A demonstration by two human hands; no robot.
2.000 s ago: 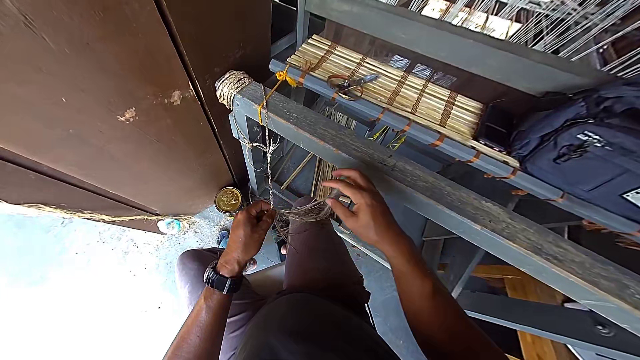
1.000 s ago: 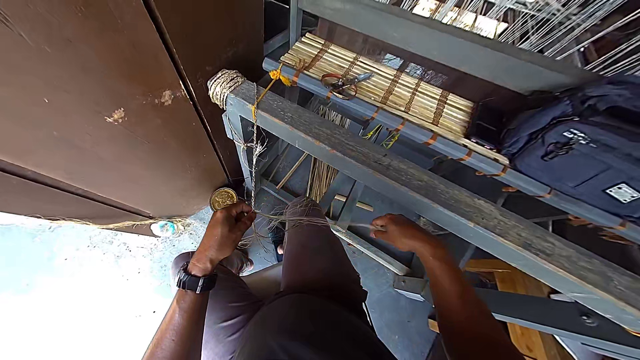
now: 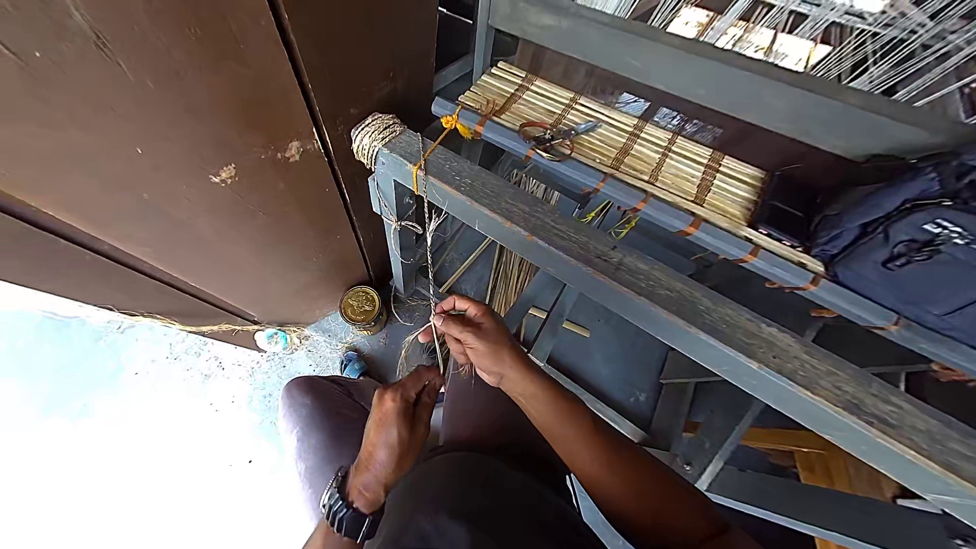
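A thin braided fiber cord [image 3: 428, 244] hangs from the grey wooden beam [image 3: 579, 248] down to my hands. My right hand [image 3: 473, 335] pinches the cord at the lower end of the braid. Below it, my left hand [image 3: 402, 419], with a black watch on the wrist, grips the strands pulled tight between the two hands. Loose fiber ends [image 3: 412, 351] stick out around my fingers. A thick coil of cord [image 3: 376, 137] is wound about the beam's end, and a yellow cord [image 3: 435, 152] is tied near it.
Scissors [image 3: 560, 139] lie on a slatted mat [image 3: 640, 145] behind the beam. A dark blue bag [image 3: 907, 244] rests at the right. On the floor stands a round tin [image 3: 361, 306], near a bundle of thin sticks [image 3: 511, 276]. Brown panels [image 3: 168, 152] rise at the left.
My right hand was apart from the cord a second ago, off to the right; now it has come left and pinches the cord. My left hand is now lower, below the right one.
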